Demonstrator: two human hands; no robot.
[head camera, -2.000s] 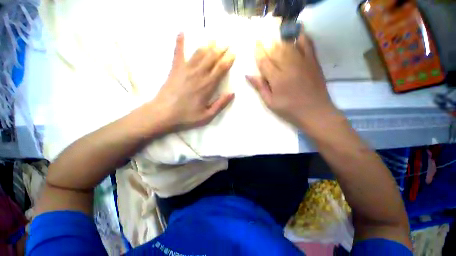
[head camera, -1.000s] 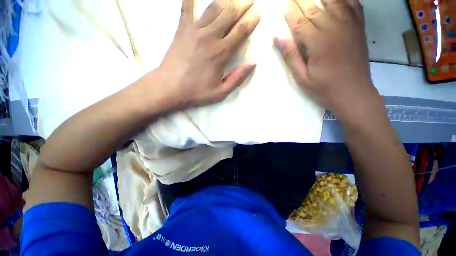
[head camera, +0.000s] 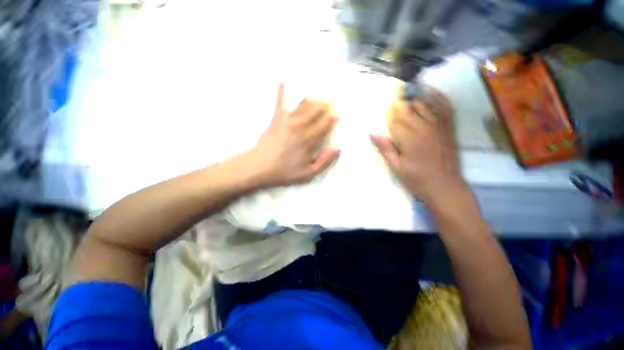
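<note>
A large cream garment piece (head camera: 185, 116), glaring white, covers the table in front of me and hangs over its front edge. My left hand (head camera: 297, 140) lies palm down on it, fingers pointing forward, thumb spread. My right hand (head camera: 424, 140) rests on its right part, close to the dark metal parts (head camera: 410, 89) of the sewing machine. Both hands press on the cloth; whether the fingertips pinch it is hidden by glare and blur. No tape can be made out at the fingers.
A smartphone (head camera: 530, 113) with an orange screen lies at the right. A small tool (head camera: 590, 186) lies near the right table edge. Whitish strips (head camera: 31, 102) heap at the far left. Crumpled cream cloth (head camera: 253, 256) hangs by my lap. A yellow-gold bag (head camera: 434, 318) is below right.
The camera view has shifted and blurred, bringing more of the machine into view. Compared with one second ago, both hands appear smaller and lower in the picture, still flat on the cloth.
</note>
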